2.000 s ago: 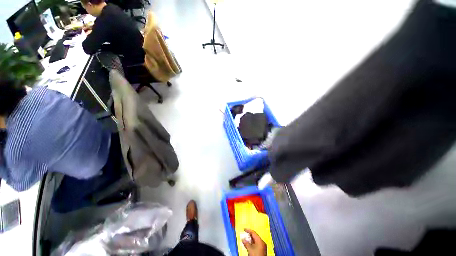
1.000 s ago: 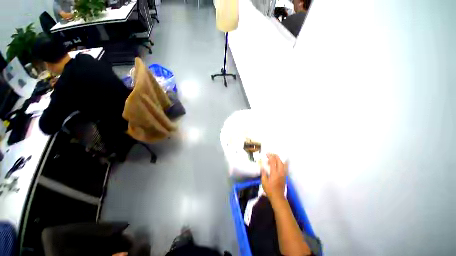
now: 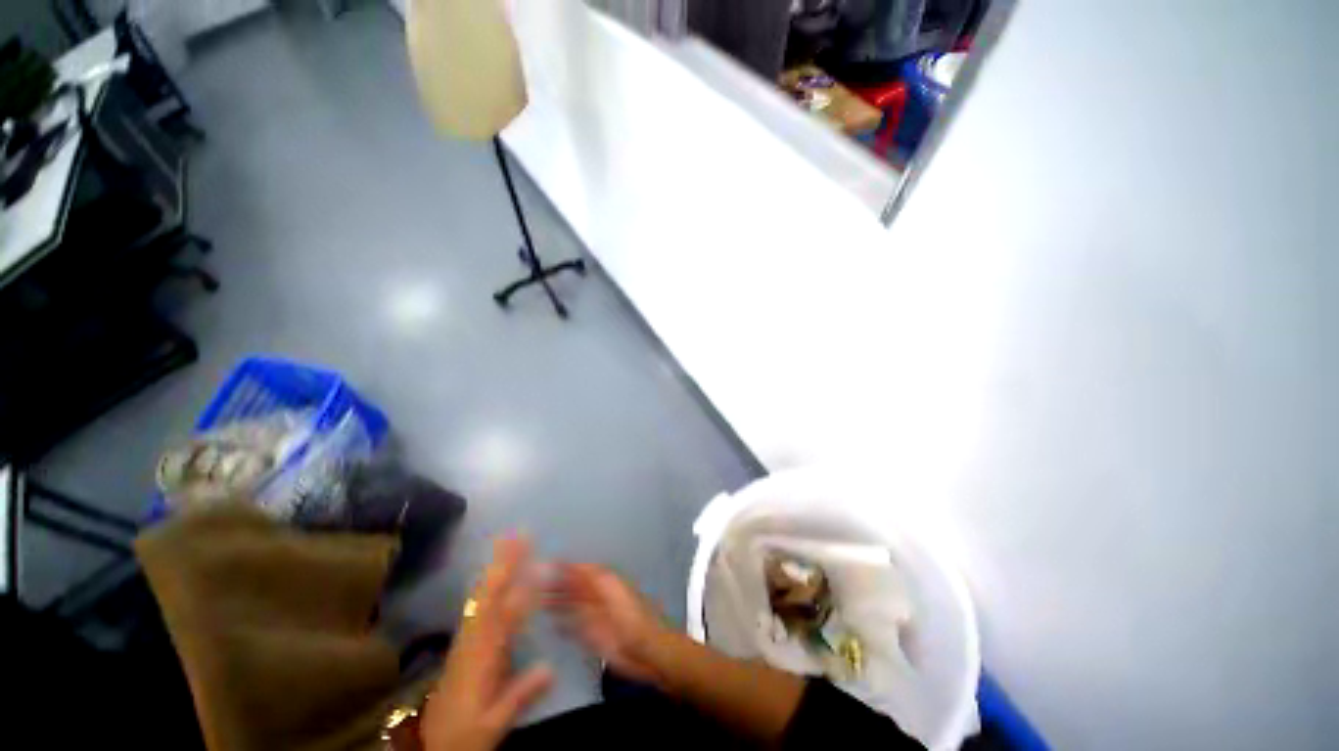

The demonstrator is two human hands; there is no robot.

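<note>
A round white bin (image 3: 958, 616) stands by the wall at the lower right, with a pale liner and small brown and yellow scraps (image 3: 800, 594) inside. My left hand (image 3: 492, 646), with a gold bracelet or watch at the wrist, is at bottom centre, left of the bin. My right hand (image 3: 610, 616) is beside it, between it and the bin, palm turned inward. Both hands are blurred, fingers extended and close to each other; I see nothing held in either.
A blue crate (image 3: 279, 385) with plastic-wrapped items stands on the floor at left, behind a brown coat (image 3: 265, 631). A dress form (image 3: 467, 66) on a wheeled black stand is farther ahead. A wall with a window runs along the right. Desks are at upper left.
My right hand has moved away from above the bin, leftward, and the white item by its fingers is no longer seen there. My left hand has come into view. The view has moved forward.
</note>
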